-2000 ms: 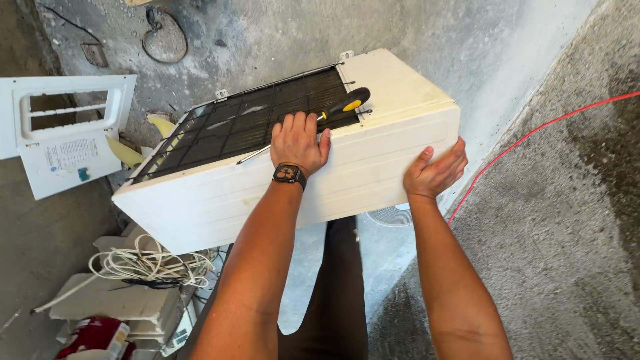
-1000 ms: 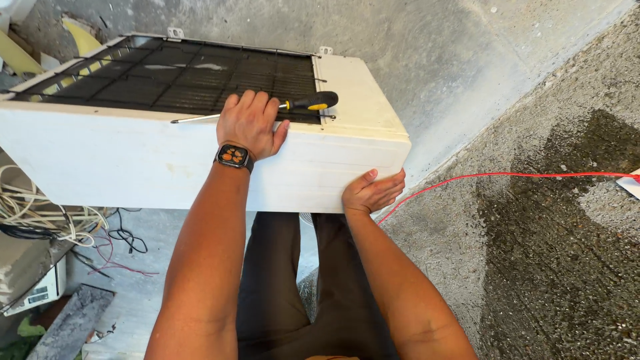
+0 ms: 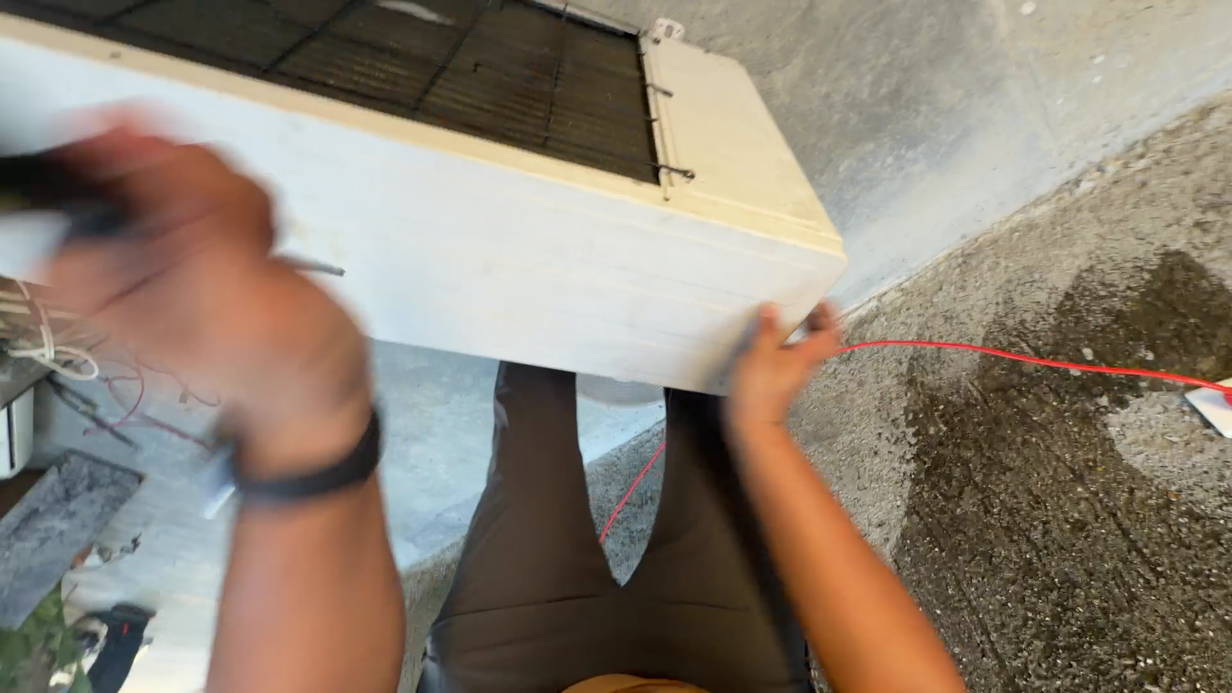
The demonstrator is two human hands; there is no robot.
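Observation:
The white metal casing of an air conditioner outdoor unit (image 3: 462, 260) lies across the upper part of the view, its dark wire grille (image 3: 481, 77) over the fins facing up. My right hand (image 3: 775, 361) grips the casing's lower right corner, fingers round the edge. Blurred by motion, my left hand (image 3: 173, 231) is raised in front of the casing's left part and closed on a screwdriver (image 3: 58, 183); its dark handle shows at the left edge and a short length of metal shaft shows beside the wrist. A watch band is on that wrist.
A red cable (image 3: 1020, 356) runs over the rough, partly wet concrete at the right. White cables (image 3: 58, 356), thin wires and a grey slab (image 3: 67, 529) lie at the left. A dark item (image 3: 120, 645) and green leaves (image 3: 29, 650) are at the lower left.
My left hand, which rested on the grille's edge with the screwdriver, has lifted off and moved left, the screwdriver still in it. My right hand stays at the casing's corner.

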